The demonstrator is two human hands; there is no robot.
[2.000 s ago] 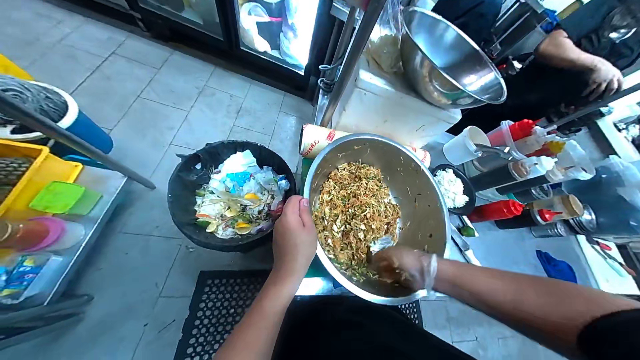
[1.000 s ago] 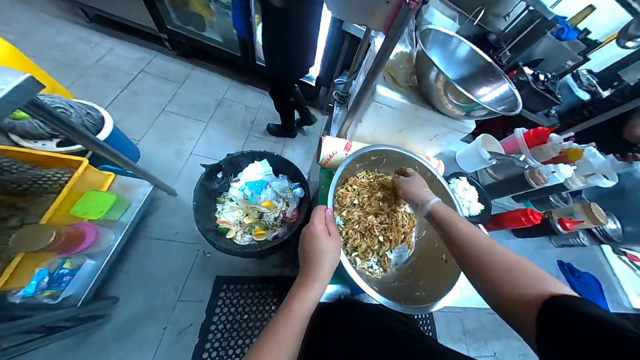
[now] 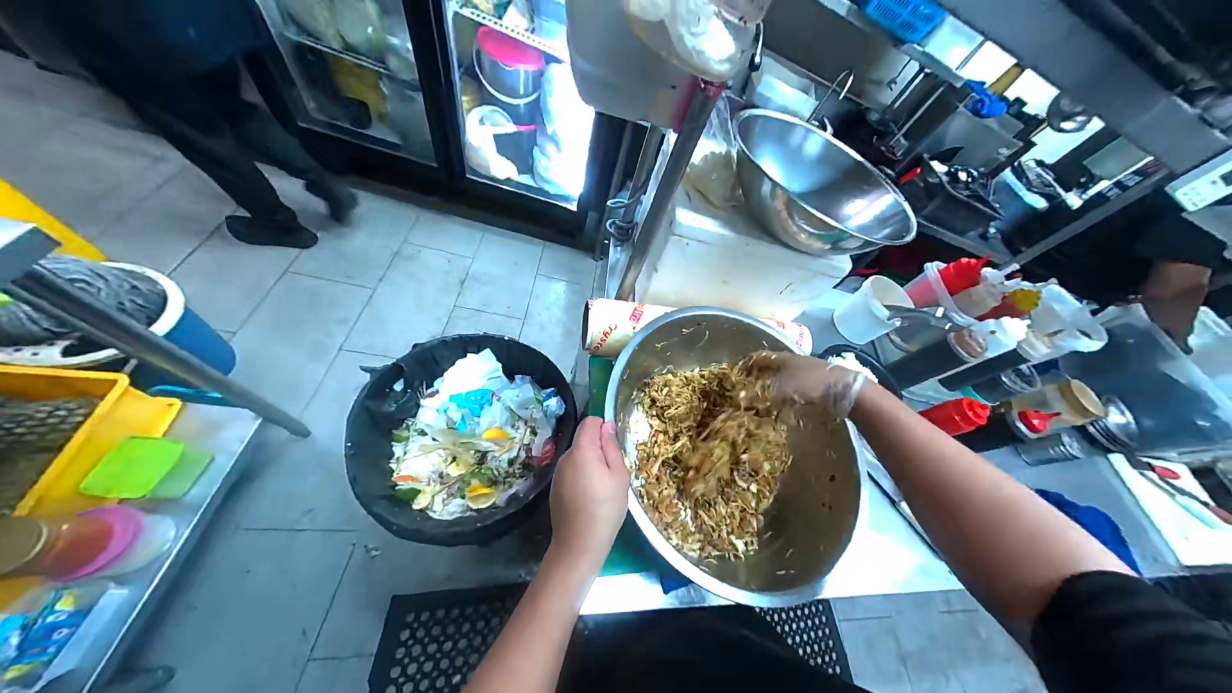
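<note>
A steel mixing bowl stands tilted at the counter's front edge with a brown shredded food mixture inside. My left hand grips the bowl's left rim, thumb on top. Inside the upper part of the bowl is my right hand, in a clear glove, its fingers blurred and partly sunk in the mixture; whether they close on some of it cannot be told. Touching the bowl's far side lies a printed plastic-wrap roll.
A lined bin of food scraps stands left of the bowl. Beyond are a large empty steel bowl, squeeze bottles and a glass-door fridge. A person walks at the upper left; another's arm shows at right.
My right hand has moved from the near part of the bowl to its far part, and the mixture has shifted. A person by the fridge a second ago is now farther left.
</note>
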